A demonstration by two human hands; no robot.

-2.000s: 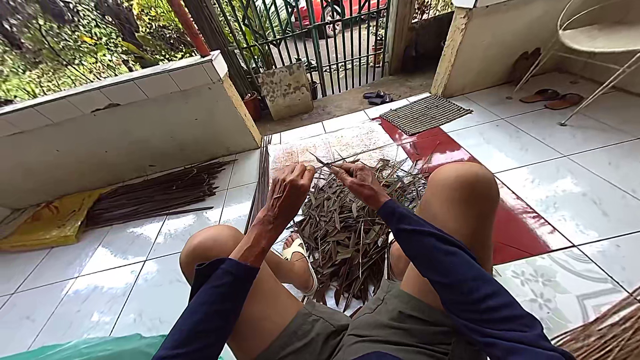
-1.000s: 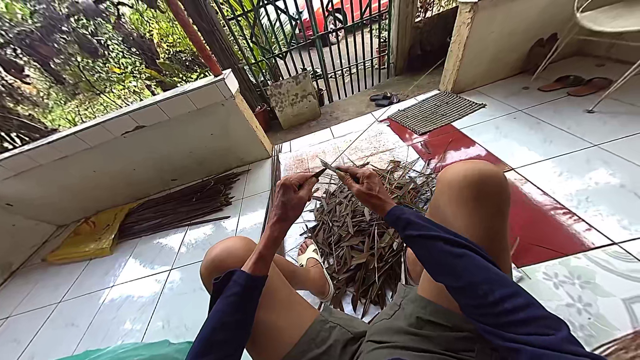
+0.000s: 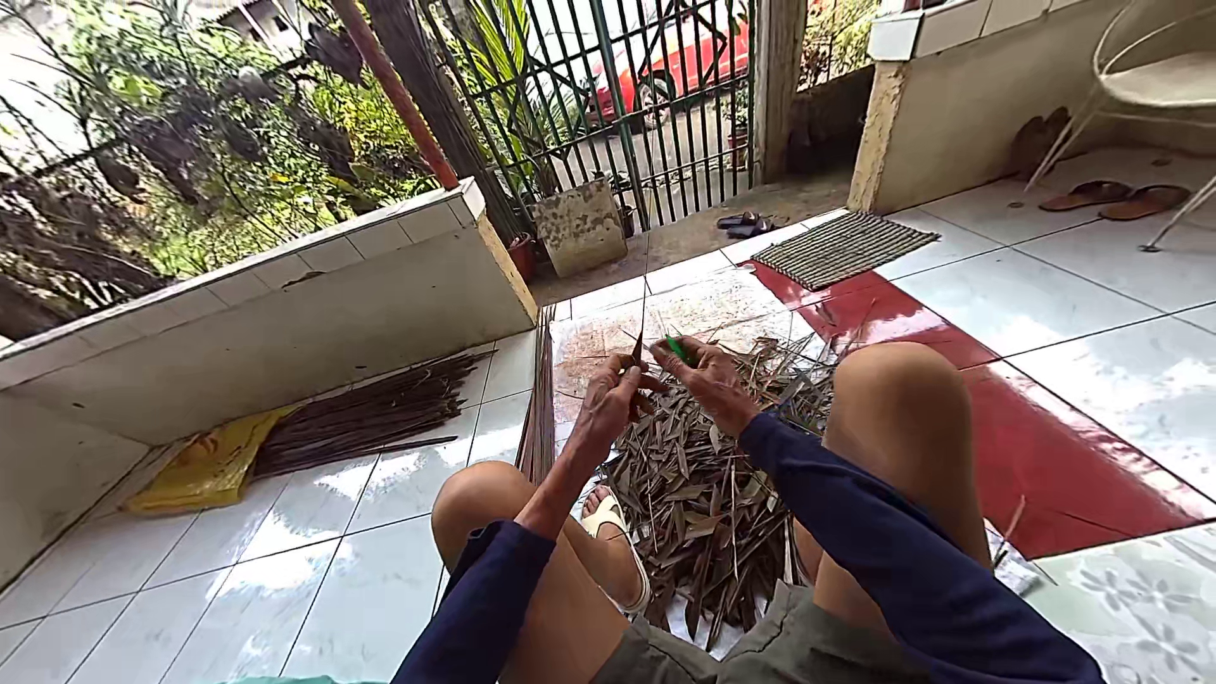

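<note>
My left hand [image 3: 616, 391] pinches the base of a thin brown leaf strip [image 3: 638, 348], whose fine stem rises toward the gate. Close at its right, my right hand [image 3: 701, 372] holds a small green-handled tool [image 3: 676, 349], probably a knife; its blade is too small to make out clearly. Both hands are above a heap of dry brown leaf pieces [image 3: 698, 494] lying between my feet. A bundle of long thin sticks [image 3: 539, 408] lies beside the heap, left of my left hand.
More dark sticks [image 3: 370, 415] lie by the low wall, partly on a yellow sack [image 3: 211, 465]. Ahead are a striped mat [image 3: 844, 249], slippers [image 3: 747, 225] and a metal gate [image 3: 655, 123]. A wire chair [image 3: 1164, 81] and brown sandals [image 3: 1116, 198] stand at the right.
The hands, whose tips met around a blade a second ago, are now slightly apart. The strip in my left hand now points upward, and the green handle shows in my right hand.
</note>
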